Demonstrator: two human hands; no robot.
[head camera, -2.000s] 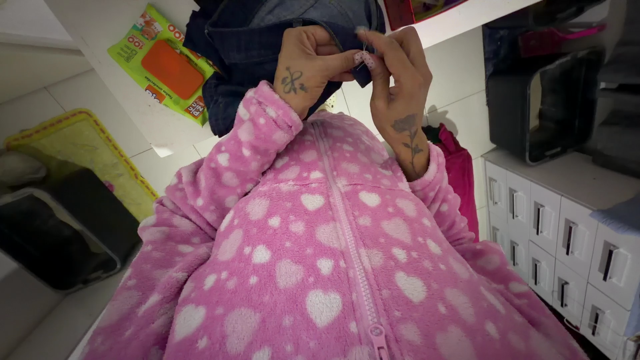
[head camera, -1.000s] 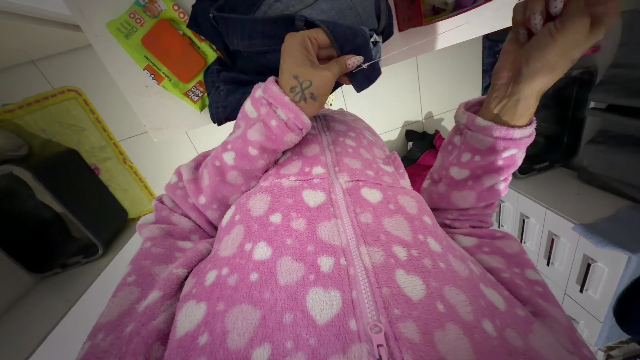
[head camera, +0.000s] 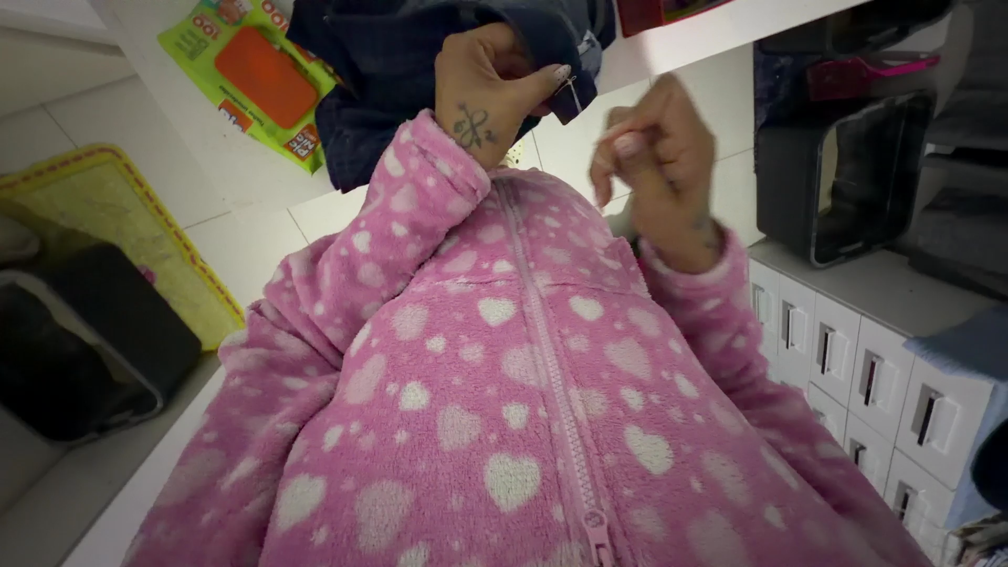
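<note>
Dark blue denim fabric (head camera: 354, 118), which looks like a garment, lies bunched at the table's edge. My left hand (head camera: 496, 94) pinches a folded end of it between thumb and fingers, beside the thumb's painted nail. Pale thread (head camera: 573, 93) shows on that folded end, just past the thumb. My right hand (head camera: 661, 169) is raised to the right of the cloth, apart from it, with curled fingers and some blur. Whether a needle or thread is between its fingers cannot be told.
A green wet-wipes pack with an orange lid (head camera: 266, 77) lies on the white table (head camera: 630, 71). A red container (head camera: 669, 12) stands at the top. White drawers (head camera: 870, 378) and black bins (head camera: 843, 177) are at right; a yellow-edged mat (head camera: 118, 205) is at left.
My right hand moved far out to the upper right, then came back closer to the cloth. My left hand has kept hold of the denim.
</note>
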